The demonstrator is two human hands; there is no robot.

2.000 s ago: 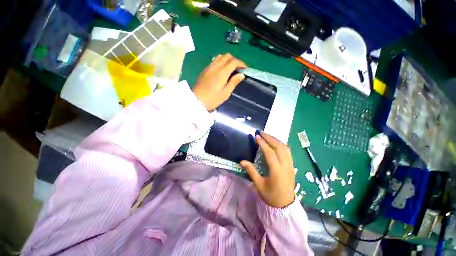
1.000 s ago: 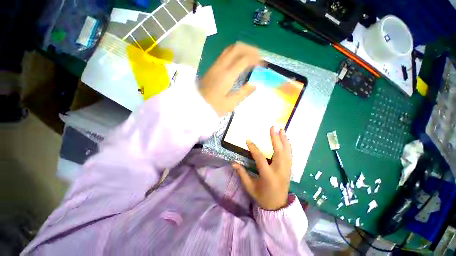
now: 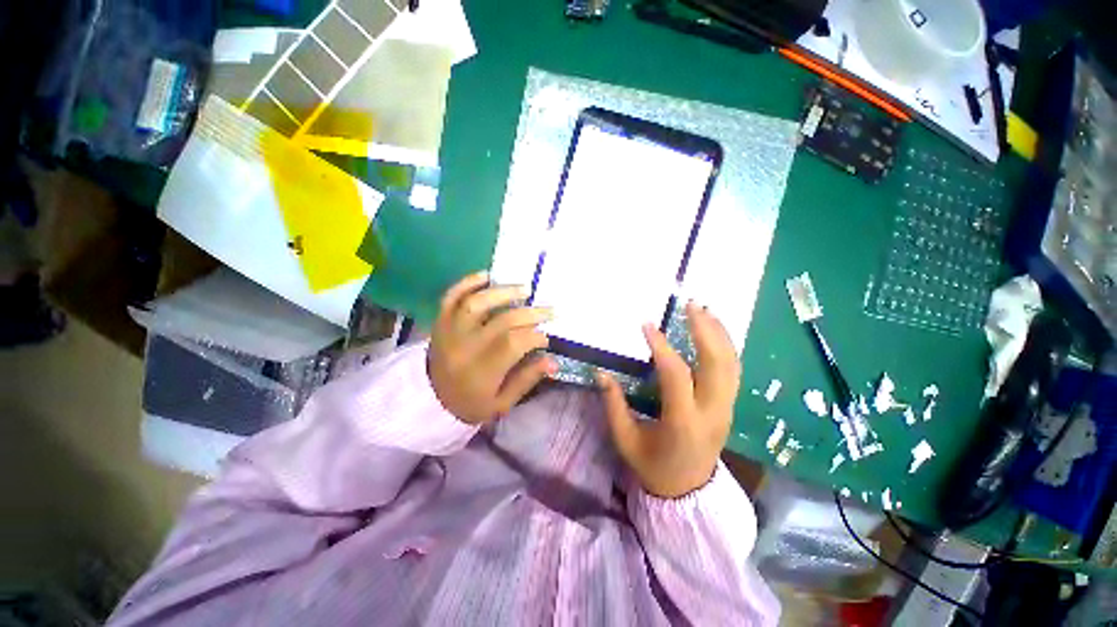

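Note:
The display module (image 3: pixel 625 239) lies on the bubble-wrap sheet (image 3: pixel 750 202), its screen lit plain white inside a black border. My left hand (image 3: pixel 488 349) is at its lower left corner, fingers bent, with fingertips at the edge. My right hand (image 3: pixel 681 398) is at its lower right corner, fingers spread, the index fingertip at the bottom edge. Both hands are bare. Neither hand is closed around the display, which lies flat.
Yellow film (image 3: pixel 321 221) and a grey adhesive sheet (image 3: pixel 328 55) lie at left. At right are a thin brush-like tool (image 3: pixel 833 367), white scraps (image 3: pixel 884 394), a dotted clear mat (image 3: pixel 937 239), a dark board (image 3: pixel 851 132), an orange stick (image 3: pixel 845 81) and a blue tray (image 3: pixel 1035 239).
The screen went from dark to a coloured picture, and is now plain white. My left hand has moved from the display's top left down to its lower left corner.

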